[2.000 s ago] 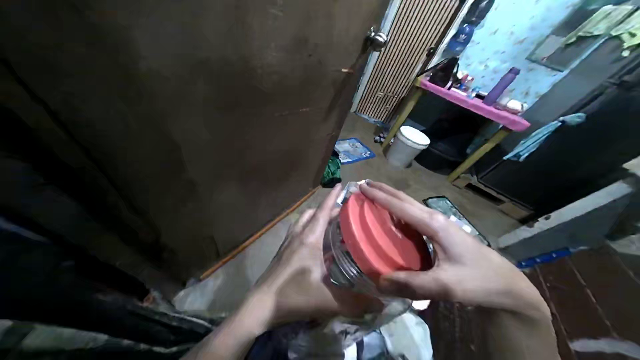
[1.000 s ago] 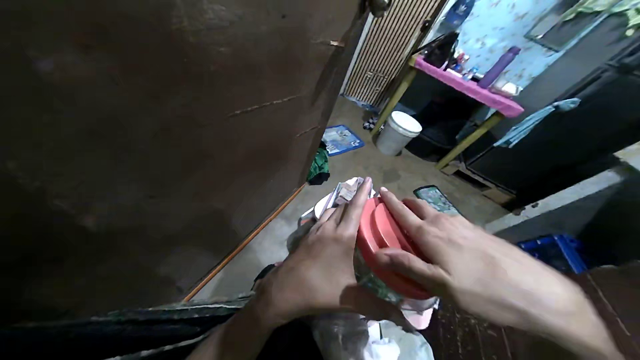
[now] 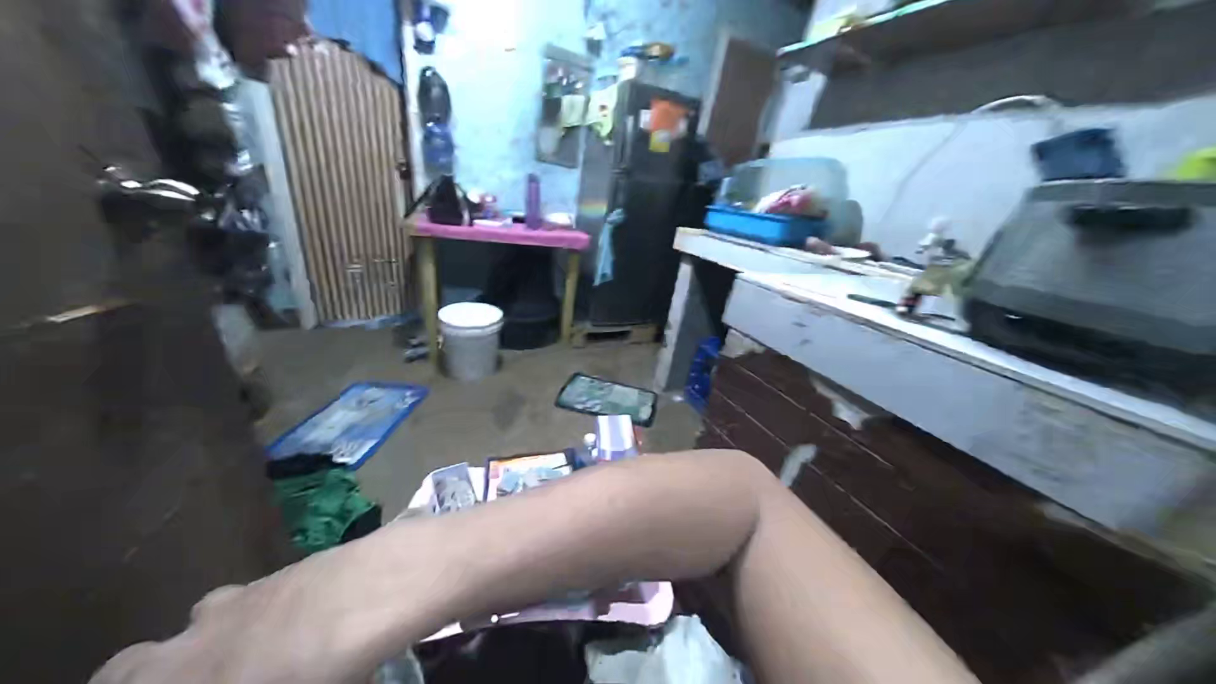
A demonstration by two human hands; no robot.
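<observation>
My right arm crosses the lower view from right to left, its elbow bent. My right hand [image 3: 209, 636] is at the bottom left corner, partly cut off by the edge, and what its fingers hold or touch is hidden. My left hand is out of view, and no red-lidded jar shows. Behind and below my forearm lies a pink tray [image 3: 651, 604] holding several small boxes, among them a white and purple box [image 3: 616, 435] and a dark-framed flat pack [image 3: 527, 472]. White plastic [image 3: 698, 651] lies below the tray.
A brown door [image 3: 57, 399] stands close on the left, with green cloth [image 3: 323, 508] beside it. Floor mats [image 3: 351, 423], a white bucket [image 3: 470, 342] and a pink-topped table [image 3: 503, 234] are ahead. A counter [image 3: 950, 347] runs along the right, and a dark refrigerator [image 3: 646, 209] stands behind.
Both hands were on the red-lidded clear jar earlier; now the jar and my left hand are out of view. My right hand has moved to the lower left. The view has tilted up.
</observation>
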